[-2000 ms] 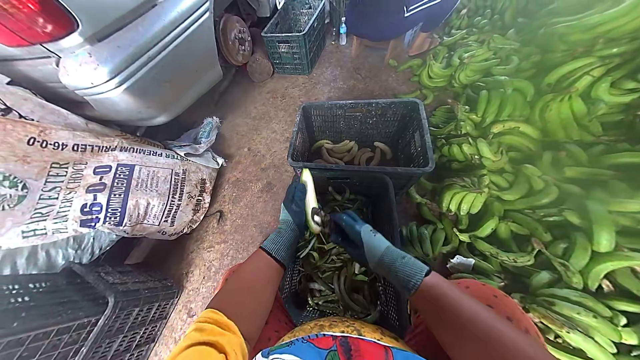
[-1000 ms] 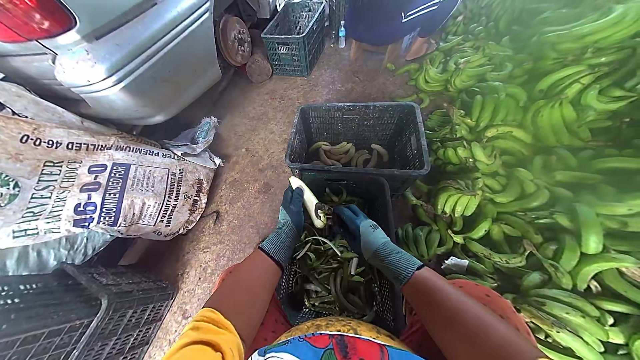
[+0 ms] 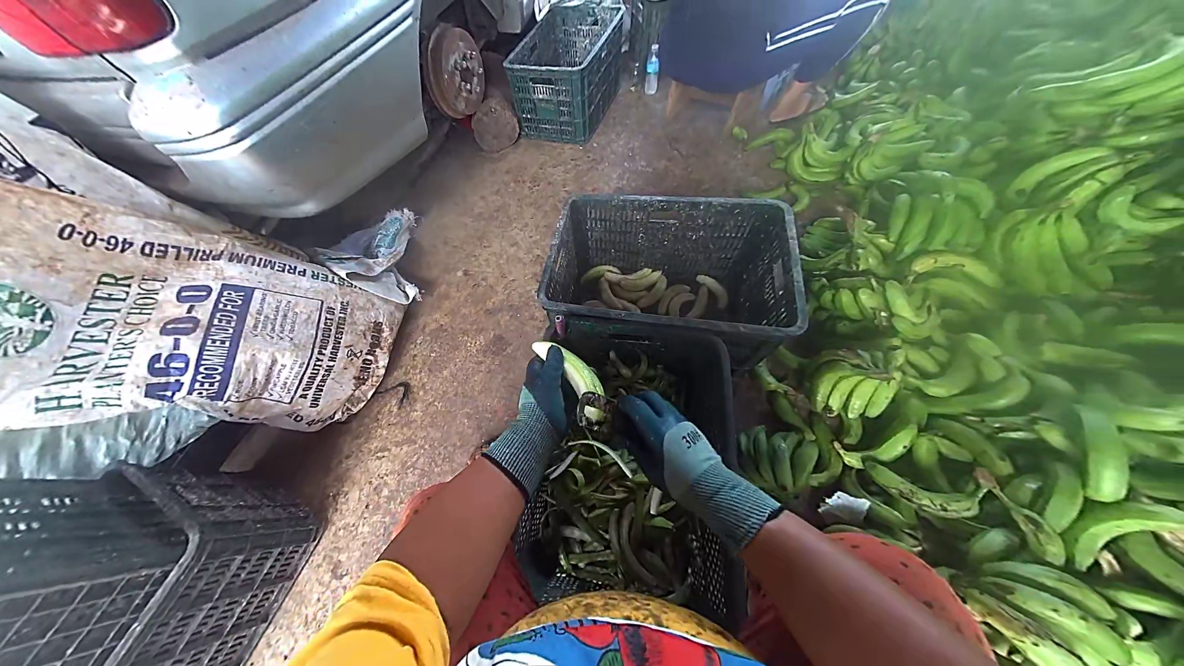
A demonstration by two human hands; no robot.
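My left hand [image 3: 544,404], in a grey and dark coated glove, grips a partly peeled green banana [image 3: 580,377] above the near crate. My right hand [image 3: 659,433], gloved alike, is at the banana's lower end with its fingers curled around something dark that I cannot make out. Below both hands, the near black plastic crate [image 3: 717,398] holds a heap of green banana peels [image 3: 615,532]. Just beyond it stands another black plastic crate [image 3: 680,324], with several peeled bananas [image 3: 638,289] on its bottom.
Many green banana bunches [image 3: 953,370] cover the floor at right. A printed fertilizer sack [image 3: 213,324] and a black crate [image 3: 157,564] lie left, below a silver car [image 3: 277,102]. At the back are a green crate [image 3: 566,79], a water bottle [image 3: 652,72] and a seated person [image 3: 768,42].
The banana stays in my left hand, and more pale flesh shows at its top in the middle frame than in the first. My right hand has shifted slightly around its lower end.
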